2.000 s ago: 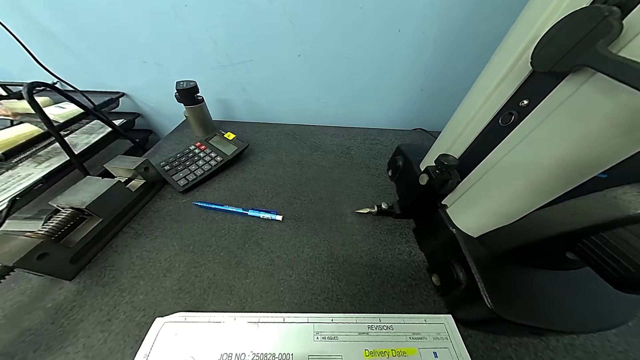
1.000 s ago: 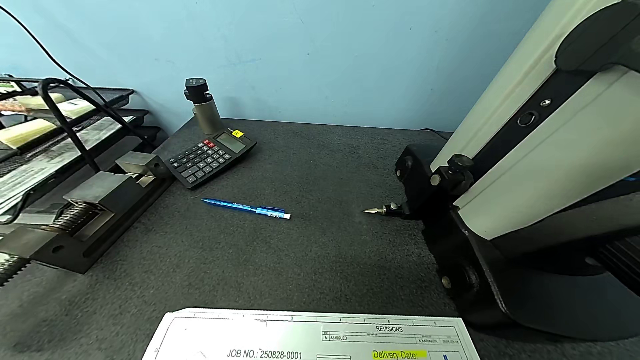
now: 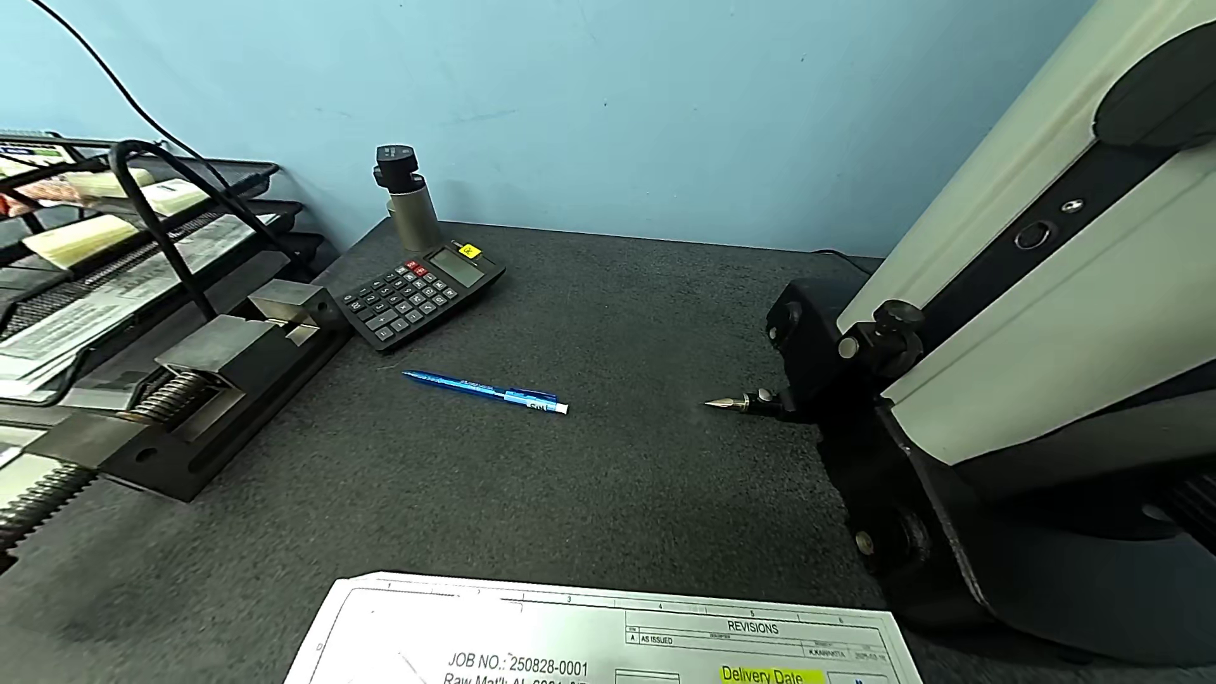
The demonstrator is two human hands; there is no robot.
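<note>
Neither of my hands shows in the head view. A blue mechanical pencil (image 3: 484,390) lies on the dark speckled table (image 3: 608,494). Behind it, to the left, a black calculator (image 3: 423,294) with a small yellow sticker rests at an angle. A grey metal cylinder with a black knob (image 3: 414,214) stands upright behind the calculator, near the wall. At the bottom, a printed drawing sheet (image 3: 589,636) with a yellow highlighted patch is cut off by the frame edge.
A steel screw vise (image 3: 223,380) lies at the left, beside a black mesh tray rack (image 3: 142,256) holding papers. At the right stands a large cream and black machine (image 3: 1035,285), with a pointed metal tip (image 3: 728,404) sticking out leftward. A pale blue wall (image 3: 608,123) bounds the back.
</note>
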